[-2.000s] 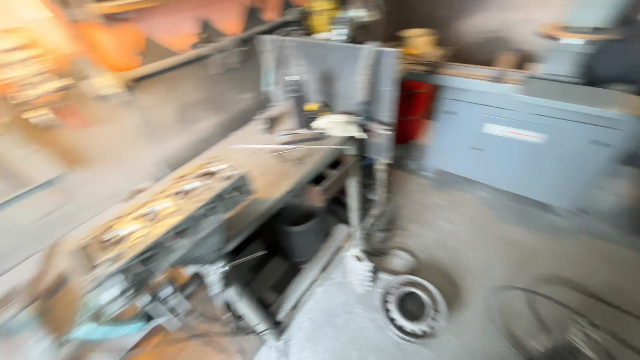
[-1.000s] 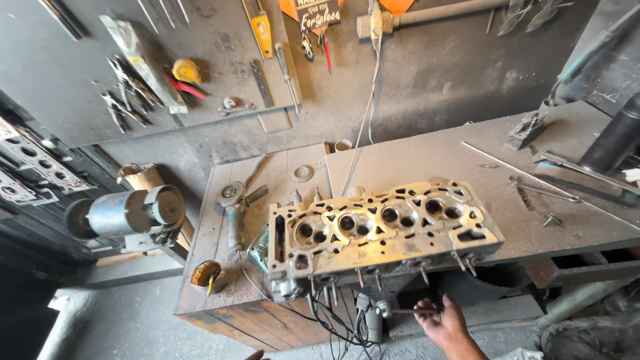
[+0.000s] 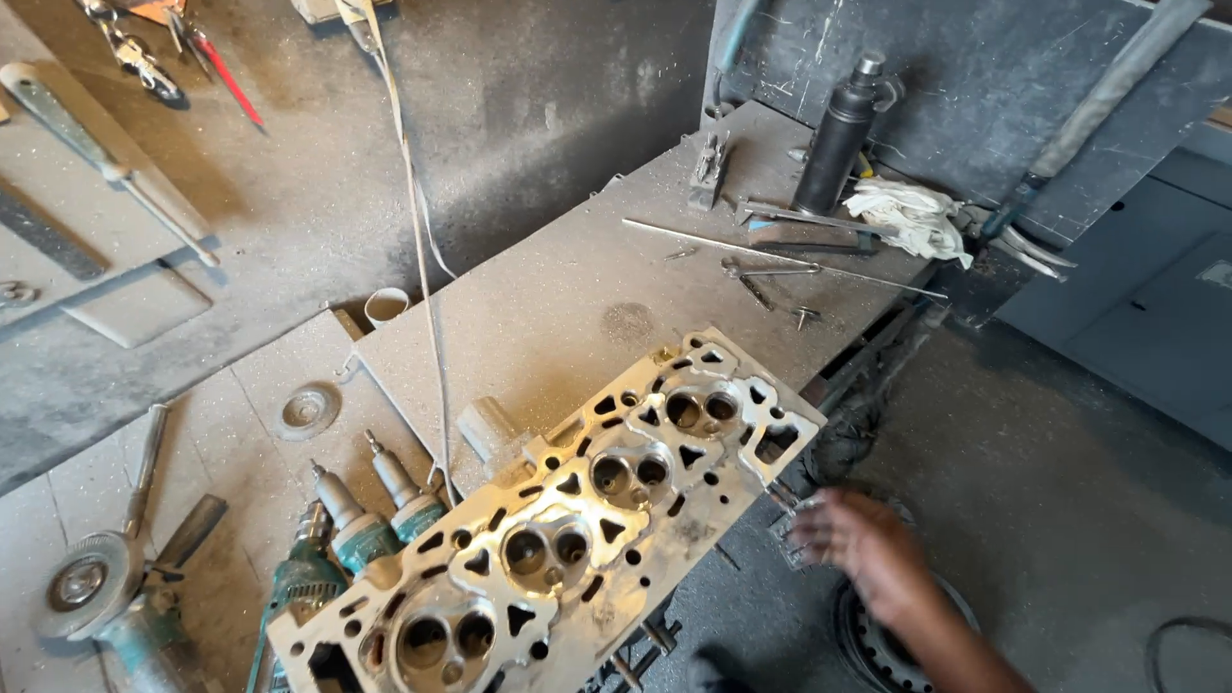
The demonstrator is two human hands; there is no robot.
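An aluminium engine cylinder head (image 3: 616, 510) lies on the workbench with its combustion chambers facing up, running diagonally from bottom left to the middle. My right hand (image 3: 857, 544), blurred, is at its right end, just off the edge and beside a stud that sticks out below. The fingers point left toward the metal; whether they touch or hold anything cannot be told. My left hand is out of view. Left of the head lie a teal power drill (image 3: 308, 568), two teal die grinders (image 3: 351, 520) and an angle grinder (image 3: 115, 597).
On the metal bench top (image 3: 539, 308) are a thin rod (image 3: 770, 252), a black flask (image 3: 842, 135), a vernier caliper (image 3: 808, 216) and a white rag (image 3: 910, 217). A cord (image 3: 419, 231) hangs down behind the head. A wheel rim (image 3: 885, 626) stands on the floor under my right arm.
The view has swung over the bench and moved closer to the cylinder head. A second ago my right hand was below the head's front edge with a thin metal tool; now it is at the right end.
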